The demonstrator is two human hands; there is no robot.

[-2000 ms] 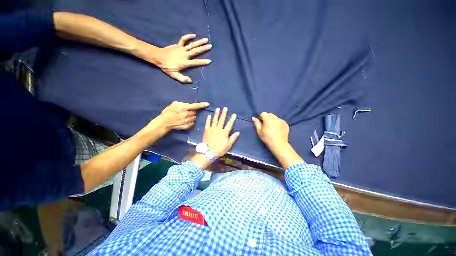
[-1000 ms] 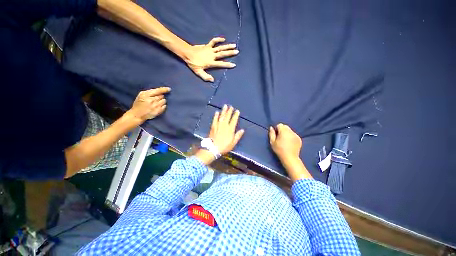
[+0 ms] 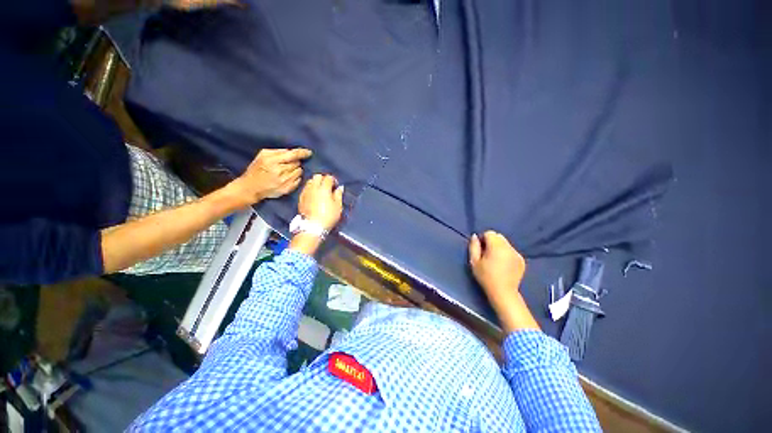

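Spread navy cloth (image 3: 584,127) covers the table, with folds running from my right hand toward the far side and the right. My right hand (image 3: 499,262) pinches the cloth at the right end of a thin dark line, a cut or edge. My left hand (image 3: 322,203), with a white watch or band at the wrist, is on the cloth near the table's front edge, left of that line. Its fingers are bent, and whether they grip cloth is unclear. A tied navy bundle (image 3: 582,313) with a white tag (image 3: 559,305) lies right of my right hand.
Another person's hand (image 3: 278,174) rests on the cloth just left of my left hand, and their body fills the left side. A pale metal rail (image 3: 222,283) stands below the cloth at the left. The wooden table edge (image 3: 381,272) runs in front of me. A small thread piece (image 3: 636,265) lies at the right.
My left hand has moved left from lying flat, and its fingers are now bent. My right hand keeps its pinch. The other person's upper hand has left the middle of the cloth. The view has shifted.
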